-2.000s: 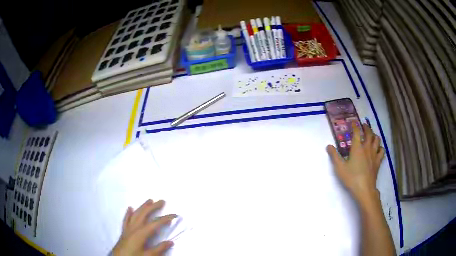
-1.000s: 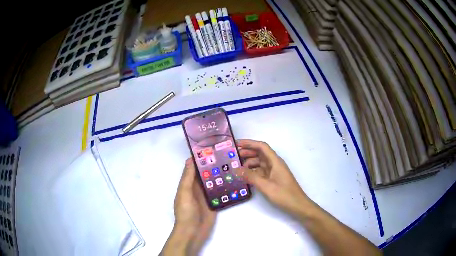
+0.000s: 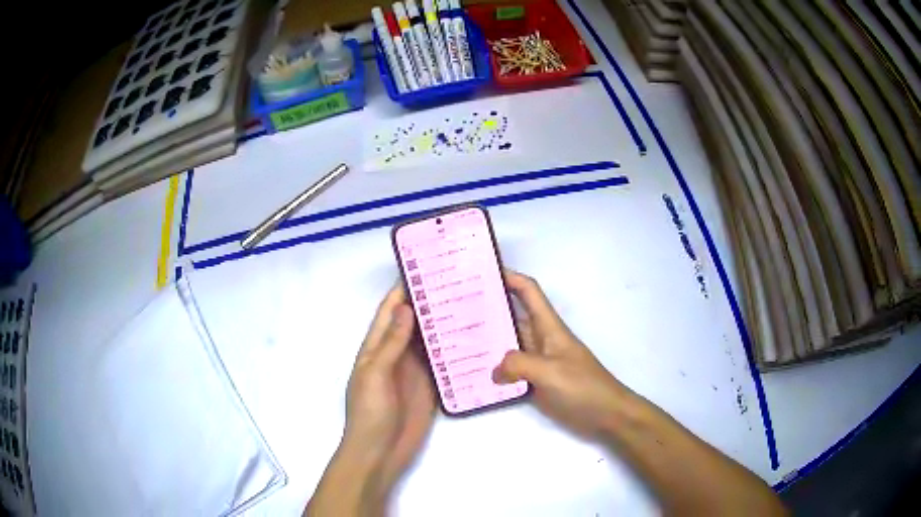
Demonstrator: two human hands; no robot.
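A smartphone (image 3: 459, 303) with a lit pink list screen is held upright over the middle of the benchtop. My left hand (image 3: 389, 364) is bare and grips the phone along its left edge and from behind; its fingers behind the phone are hidden. My right hand (image 3: 553, 353) is bare and holds the right edge, with the thumb on the lower right of the screen. A folded white sheet (image 3: 172, 394) lies flat at the left.
A silver rod (image 3: 295, 207) lies by blue lines. Behind are a dotted swatch (image 3: 439, 138), a blue bin of markers (image 3: 429, 94), a red bin of swabs (image 3: 581, 63) and a blue bottle bin (image 3: 308, 111). Stacked parts trays (image 3: 167, 86) stand left, tall layered piles (image 3: 798, 202) right.
The phone came from the right side into both hands. Since one second ago its screen changed from app icons to a pink list, and my right thumb moved onto the lower screen.
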